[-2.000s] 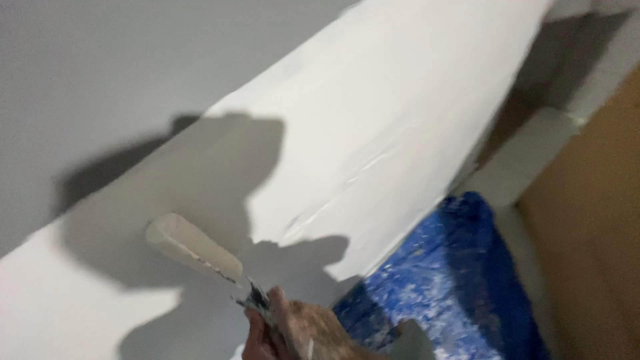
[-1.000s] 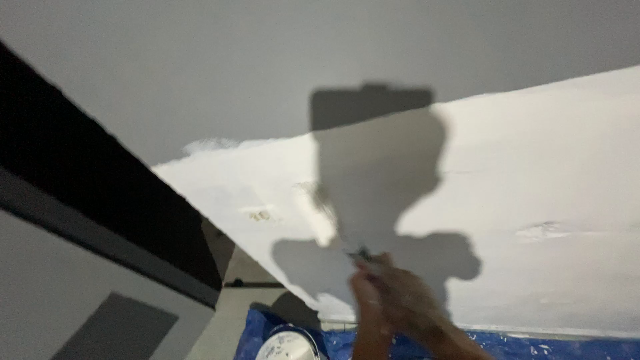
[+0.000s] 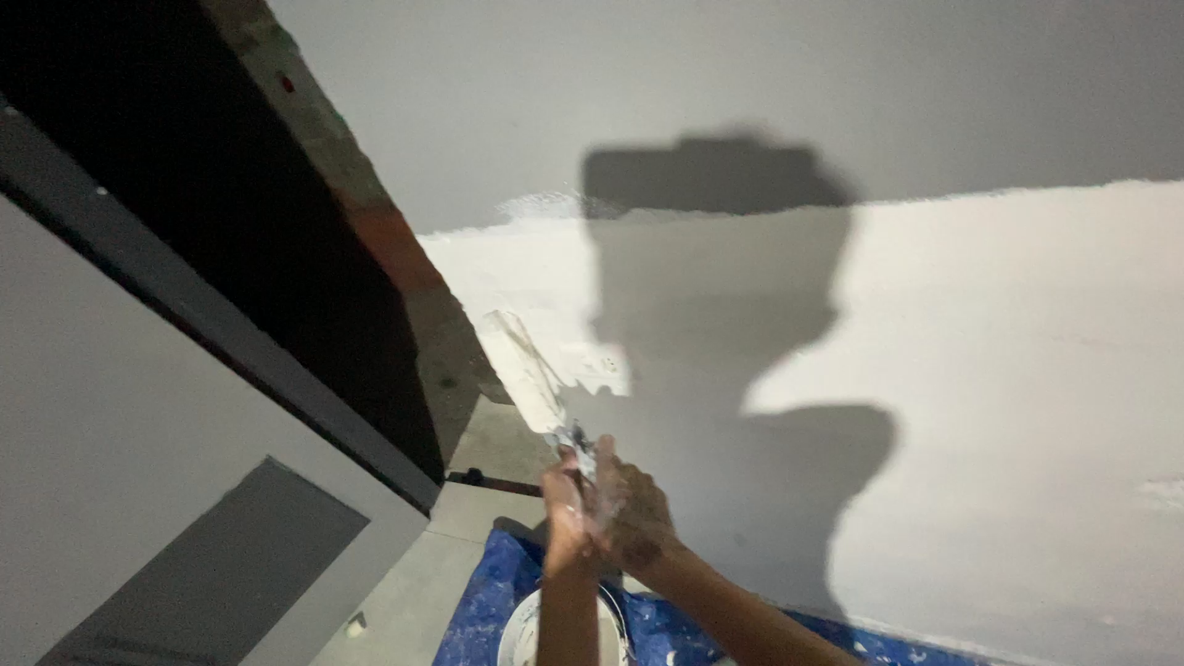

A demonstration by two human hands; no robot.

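A paint roller (image 3: 523, 370) with a white, paint-covered sleeve lies tilted against the left end of the white-painted band of wall (image 3: 999, 342). Both of my hands close around its handle, below the sleeve. My left hand (image 3: 569, 499) is on the left side of the grip, and my right hand (image 3: 634, 509) wraps it from the right. Pale paint marks the fingers. Above the white band the wall is grey (image 3: 462, 111), with a rough edge between the two. Under my forearms stands a round paint bucket (image 3: 521, 629), partly hidden by them.
Blue paint-spattered sheeting (image 3: 476, 592) lies on the floor along the wall's foot. At left are a grey door panel (image 3: 139, 388) and a dark opening beside the wall's raw edge (image 3: 370, 213). Pale floor tiles (image 3: 398, 592) show near the door. My shadow falls on the wall.
The view has swung markedly since the oldest frame. Since one second ago, the roller and both hands have moved left to the wall's raw edge.
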